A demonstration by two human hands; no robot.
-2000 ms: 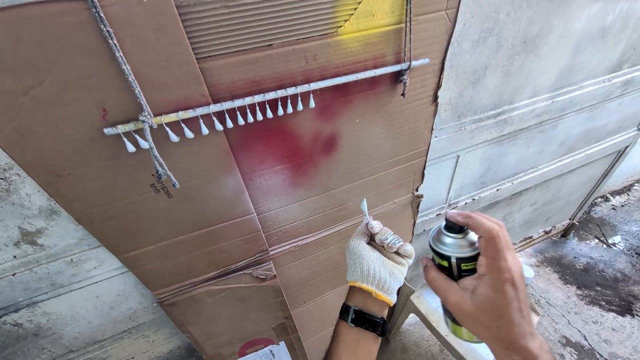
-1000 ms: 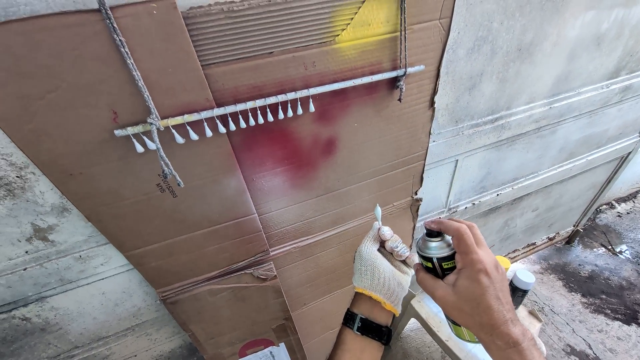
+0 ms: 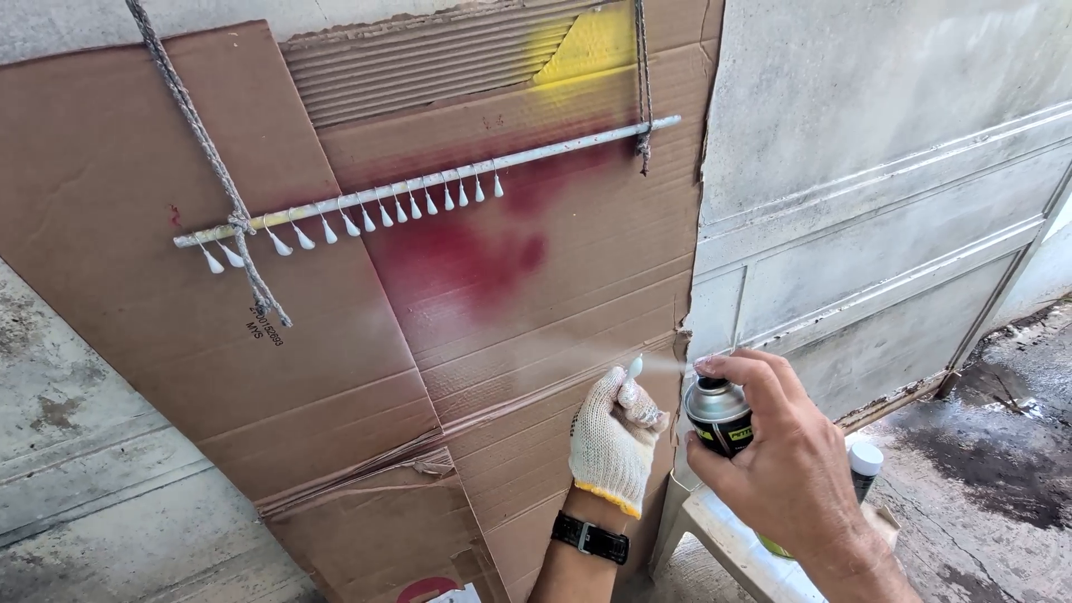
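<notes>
My left hand (image 3: 615, 435), in a white knit glove with a yellow cuff, pinches a small white teardrop-shaped piece (image 3: 636, 367) between thumb and fingers. My bare right hand (image 3: 779, 444) grips an aerosol spray can (image 3: 718, 410), its index finger pressing the nozzle. A pale mist leaves the can leftward across the small piece. Above and to the left, a white rod (image 3: 553, 151) hangs level with a slight tilt from two cords, the left one a knotted grey rope (image 3: 197, 126). Several similar white teardrop pieces (image 3: 352, 224) hang from it on thin hooks.
Cardboard sheets (image 3: 335, 385) marked with red and yellow paint stand behind the rod. A metal gate (image 3: 871, 167) is at the right. Below my right hand are a plastic stool (image 3: 712, 536) and a second can with a white cap (image 3: 866, 459). Wet patches mark the concrete floor (image 3: 963, 536).
A spray mist now comes from the can; none shows in the earlier frames. My left hand keeps its hold on the small piece, and my right hand keeps the can.
</notes>
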